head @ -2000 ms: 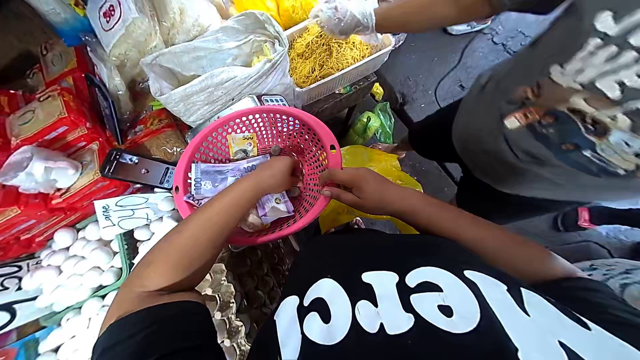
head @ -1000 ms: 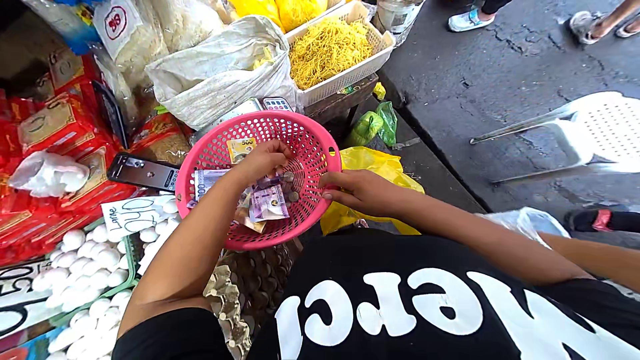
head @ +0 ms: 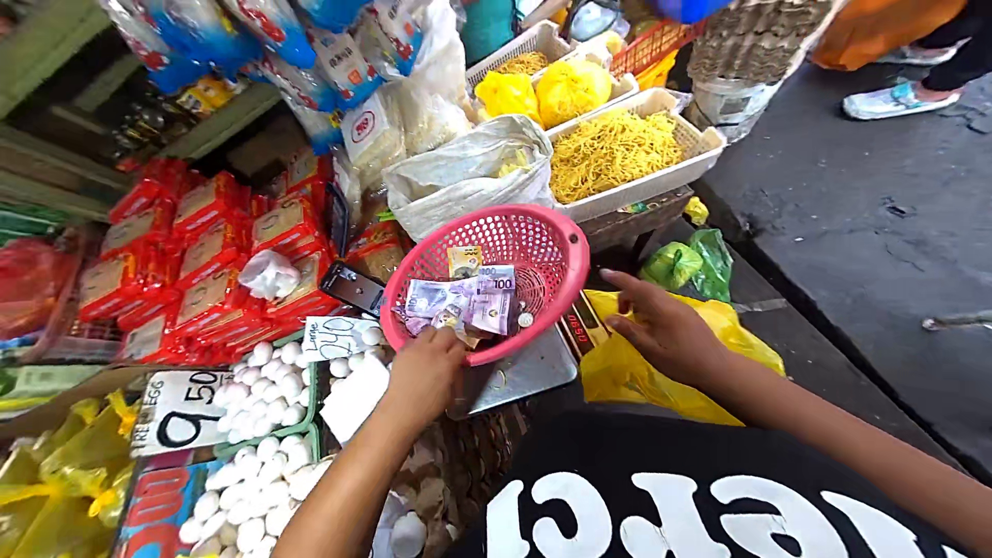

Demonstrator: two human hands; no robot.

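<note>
A pink plastic basket (head: 554,221) holds several banknotes (head: 490,298) and coins (head: 525,318), and is tilted over the steel plate of a digital scale (head: 535,372). My left hand (head: 430,364) is at the basket's near left rim, its fingers bent over the rim; whether they grip it or a note is hidden. To the right of the basket, my right hand (head: 659,325) is off the rim with its fingers apart and nothing in it, above a yellow plastic bag (head: 728,333). A phone (head: 353,287) lies against the basket's left side.
White eggs (head: 267,395) in green trays stand at the left, below red noodle packs (head: 213,256). Behind the basket are a white sack (head: 473,182) and a crate of yellow noodles (head: 620,155). Green plastic bags (head: 686,263) lie to the right. A person's shoe (head: 903,101) is on the pavement.
My right hand has let go of the basket's right rim. My left hand has moved from inside the basket to its near left rim. The basket now shows the scale beneath it. The view has shifted.
</note>
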